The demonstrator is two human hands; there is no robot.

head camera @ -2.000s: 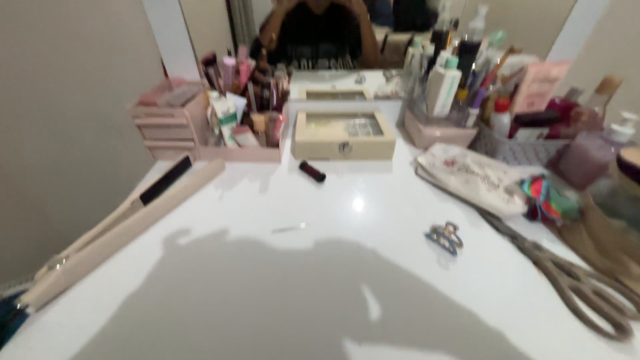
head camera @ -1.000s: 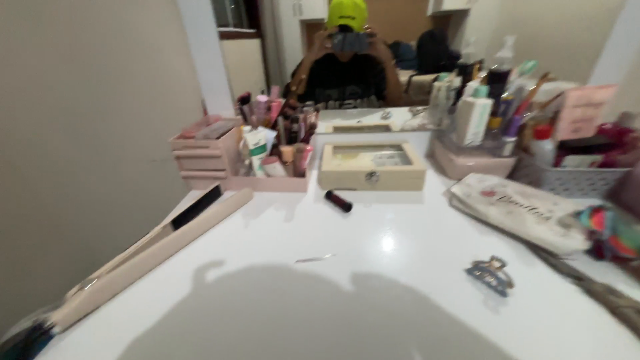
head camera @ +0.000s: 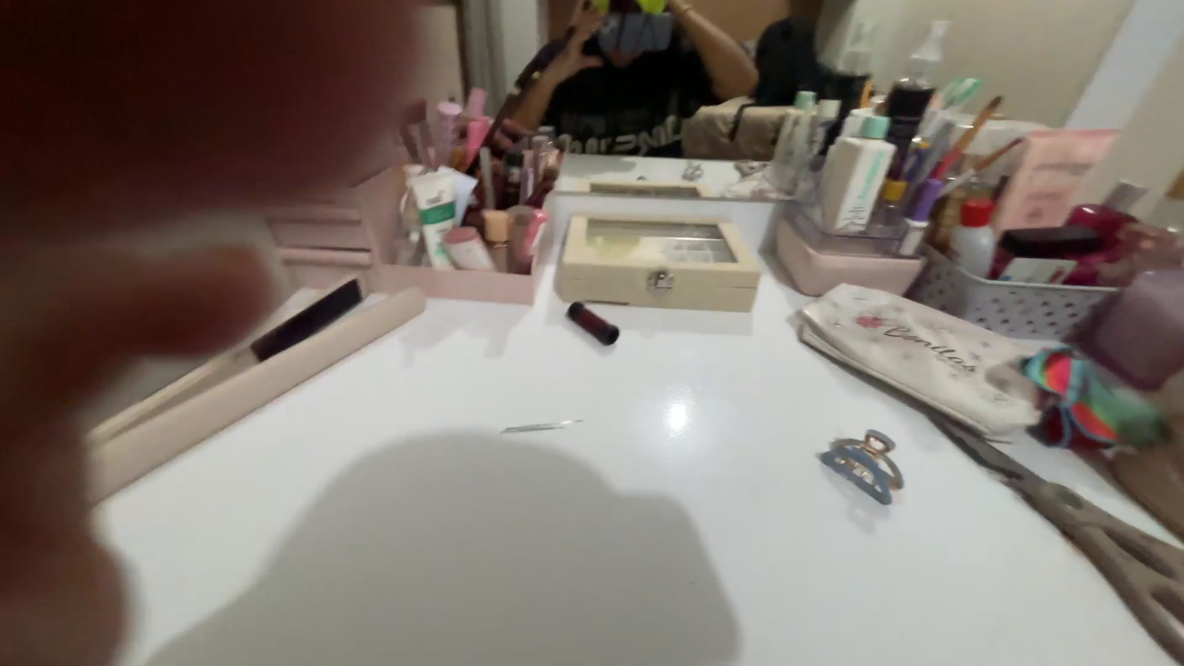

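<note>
My left hand point(head camera: 166, 231) fills the left side of the view, very close to the camera and blurred; its fingers seem apart, and nothing shows in it. My right hand is outside direct view. On the white tabletop point(head camera: 444, 546) lie a thin silver metal tool point(head camera: 542, 426), a dark red cosmetic tube point(head camera: 593, 323) and a blue-grey claw hair clip point(head camera: 865, 465). A cream box with a glass lid point(head camera: 659, 264) stands behind the tube. Partly behind my left hand lies a beige hair straightener point(head camera: 277, 379).
Pink organizer point(head camera: 462, 283) with cosmetics at back left, pink container point(head camera: 846, 259) and grey perforated basket point(head camera: 1027, 301) at back right. A white cloth pouch point(head camera: 916, 356), a colorful fabric item point(head camera: 1078, 398) and scissors point(head camera: 1064, 504) lie at right. A mirror point(head camera: 721, 55) stands behind, reflecting a person.
My left hand has come into view at the left, close to the camera. The objects on the tabletop lie as before.
</note>
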